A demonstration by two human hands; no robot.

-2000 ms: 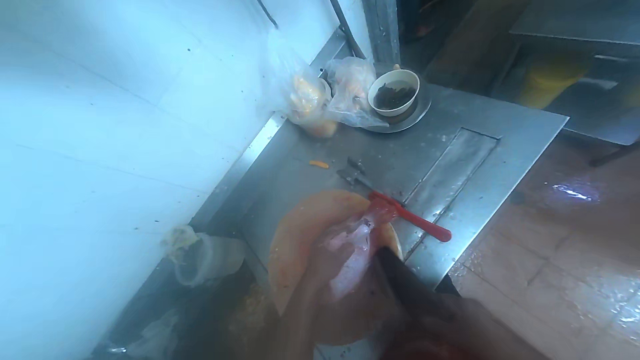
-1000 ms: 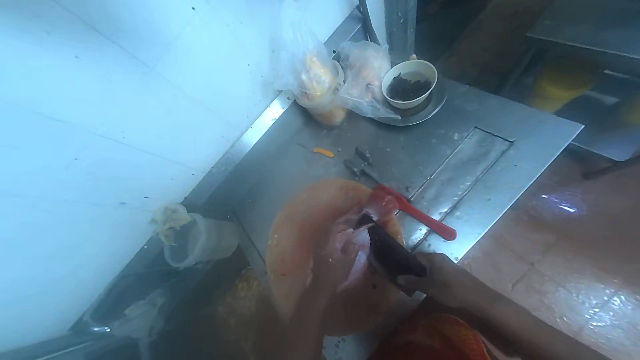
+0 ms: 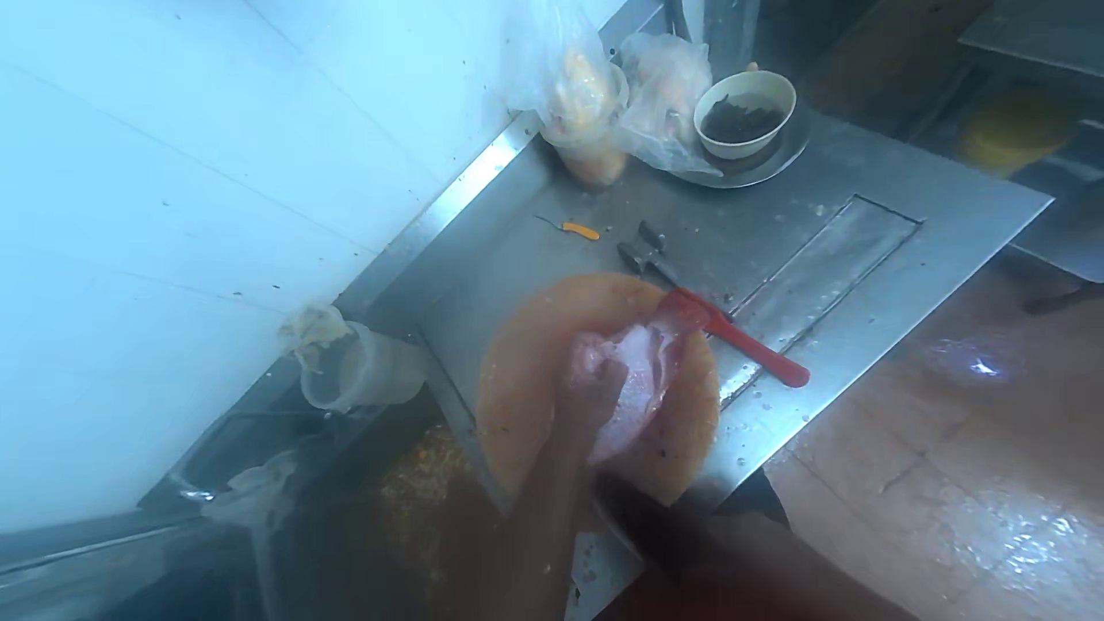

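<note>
Pale raw meat (image 3: 636,388) lies on a round cutting board (image 3: 535,345) on the steel table. My left hand (image 3: 591,379) is closed on the upper left part of the meat. At the board's near edge is my right hand (image 3: 703,552), blurred, around a dark knife or cleaver (image 3: 638,517) that is apart from the meat. A tool with a red handle (image 3: 759,349) and a metal head lies across the board's upper right edge, its red end beside the meat. Beyond the board lies a small tool with an orange handle (image 3: 580,230).
Plastic bags of food (image 3: 668,95) stand by the wall at the back. Beside them, a bowl with dark contents (image 3: 746,116) sits on a metal plate (image 3: 768,172). A translucent plastic container (image 3: 379,366) is left of the board. The table's edge (image 3: 906,332) runs down the right.
The blade was at the meat one second ago; my right hand has drawn it back toward me. My left hand now grips the meat higher on the board, and more of the meat shows.
</note>
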